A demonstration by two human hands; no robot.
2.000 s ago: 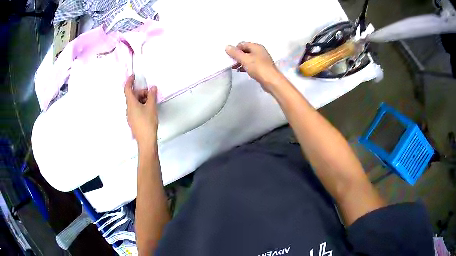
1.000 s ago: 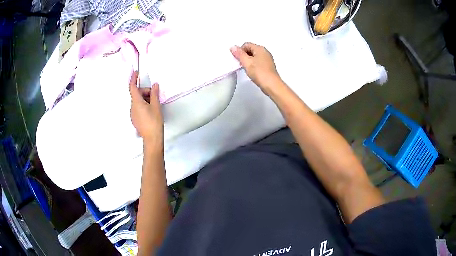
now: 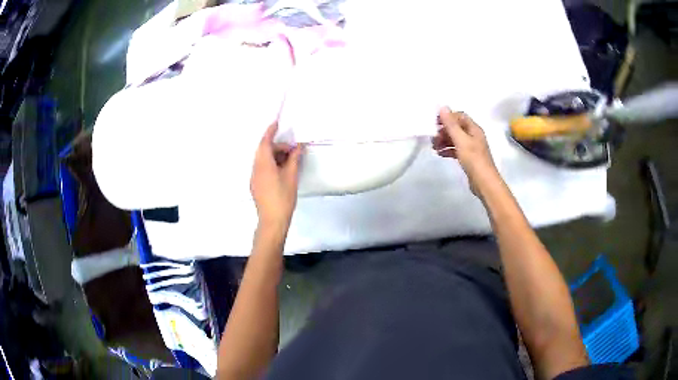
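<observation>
A light pink garment (image 3: 241,24) lies on the raised white board, washed out to near white over most of its surface. My left hand (image 3: 278,174) pinches the near edge of the garment at its left end. My right hand (image 3: 462,145) pinches the same edge further right. The edge runs nearly straight between them above the board's rounded end. The steam iron (image 3: 565,128), with its yellow-brown handle, stands on the table to the right of my right hand and is blurred.
The white padded board (image 3: 134,163) has a rounded left end. A whitish hose (image 3: 650,106) runs right from the iron. White hangers (image 3: 175,286) hang on a blue rack below left. A blue plastic stool or basket (image 3: 611,326) is at the lower right on the dark floor.
The view has turned and shifted, so the board and garment appear further right and straighter. The iron is fully in view again. Both hands still hold the garment edge.
</observation>
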